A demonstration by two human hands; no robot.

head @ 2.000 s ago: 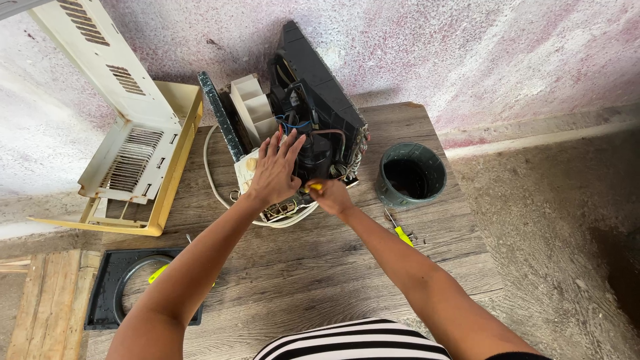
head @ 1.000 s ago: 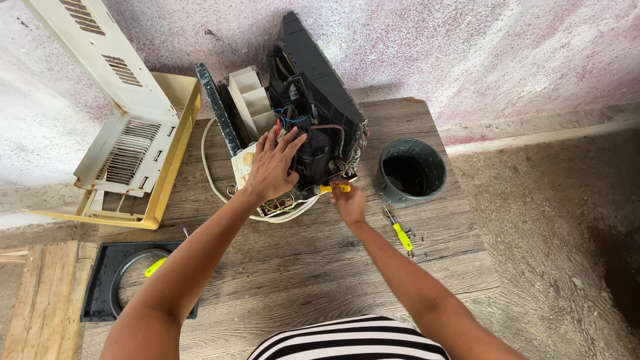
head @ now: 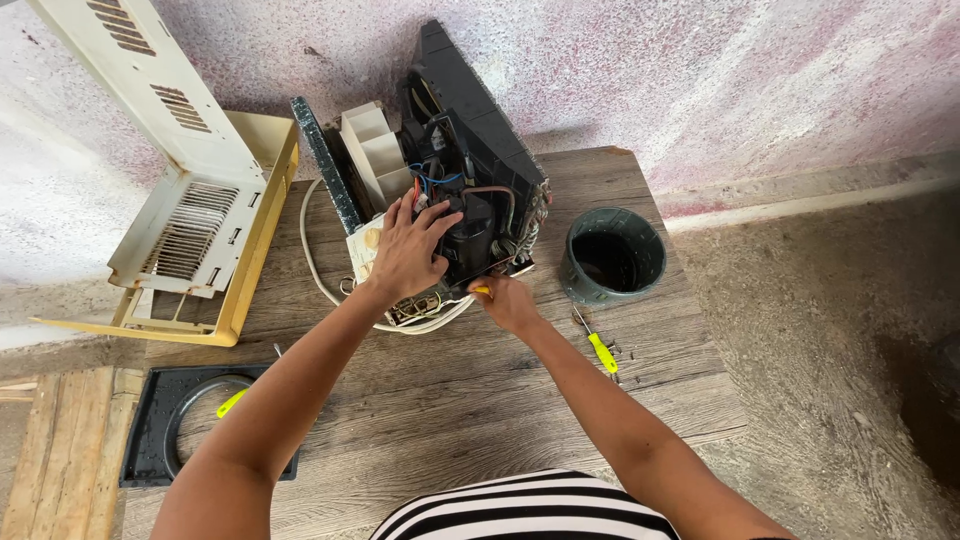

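A window air conditioner's opened chassis (head: 480,142) stands on the wood-grain table, its black compressor (head: 466,236), copper tube and blue wires exposed. My left hand (head: 409,255) lies with spread fingers over the control panel (head: 366,244) and wiring beside the compressor. At the chassis's lower edge, my right hand (head: 506,300) is closed around a yellow-handled tool (head: 482,290); its working end is hidden. A white power cord (head: 311,255) loops round the unit's left and front. Whether my left fingers grip any part cannot be told.
A dark green bucket (head: 577,281) stands right of the unit, with a neon-yellow screwdriver (head: 602,352) and several screws (head: 615,349) in front. The cream casing (head: 172,135) and yellow front frame (head: 259,240) lean at left. A black plastic frame (head: 142,427) lies front left, another neon-yellow handle (head: 231,403) by it.
My right hand's fingers were spread around the yellow handle a second ago and now cover most of it. My left hand has stayed on the unit.
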